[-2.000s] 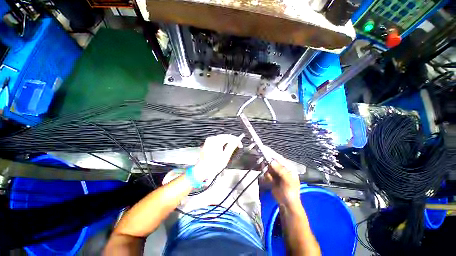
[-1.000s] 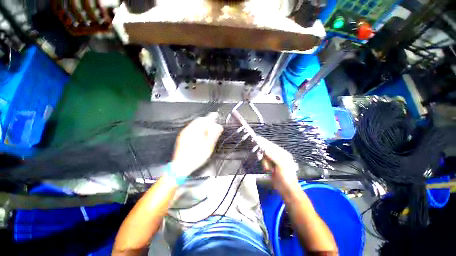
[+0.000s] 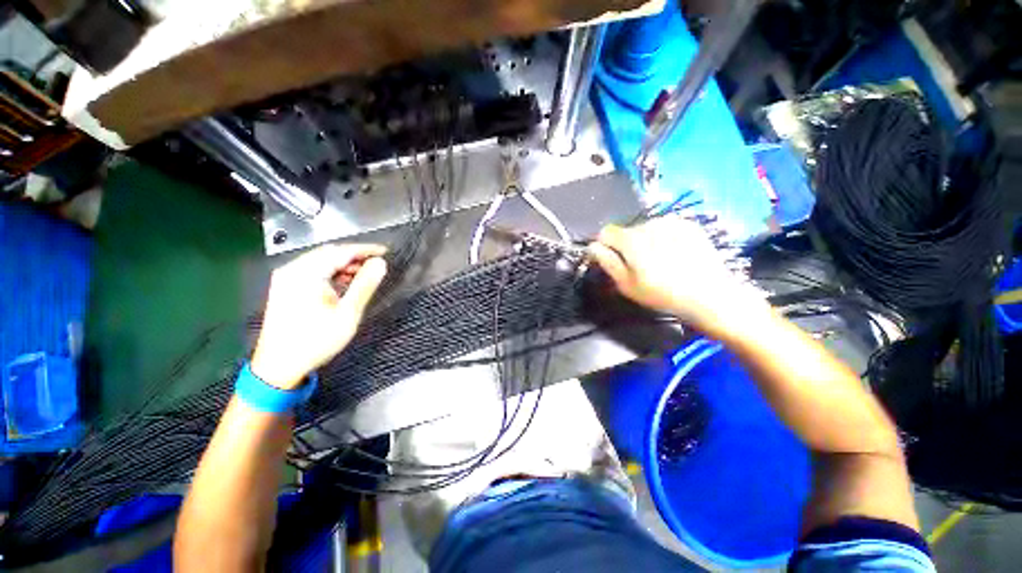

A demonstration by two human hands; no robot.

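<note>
My right hand (image 3: pixel 672 263) grips the end of a narrow silver loading bar (image 3: pixel 544 243), which lies nearly level over the cable bundle (image 3: pixel 448 319). Several thin black cables (image 3: pixel 525 369) hang from the bar and loop over my lap. My left hand (image 3: pixel 319 302) is at the bundle's left side, fingers curled beside cables (image 3: pixel 420 229) that run down from the lower mold (image 3: pixel 448 129). Whether it holds any of them is not clear. Pliers (image 3: pixel 482 229) with pale handles in an open V lie before the mold. The cable ends (image 3: pixel 723 241) are partly behind my right hand.
The upper platen (image 3: pixel 336 62) overhangs the mold, with shiny guide posts (image 3: pixel 574 95) at both sides. A blue bucket (image 3: pixel 734 459) stands right of my lap. Coiled cables (image 3: pixel 897 213) are at far right. A green surface (image 3: pixel 168 291) is at left.
The view has turned and shifted. The bar has swung from a steep slant to nearly level. My left hand has moved away from the bar, to the left.
</note>
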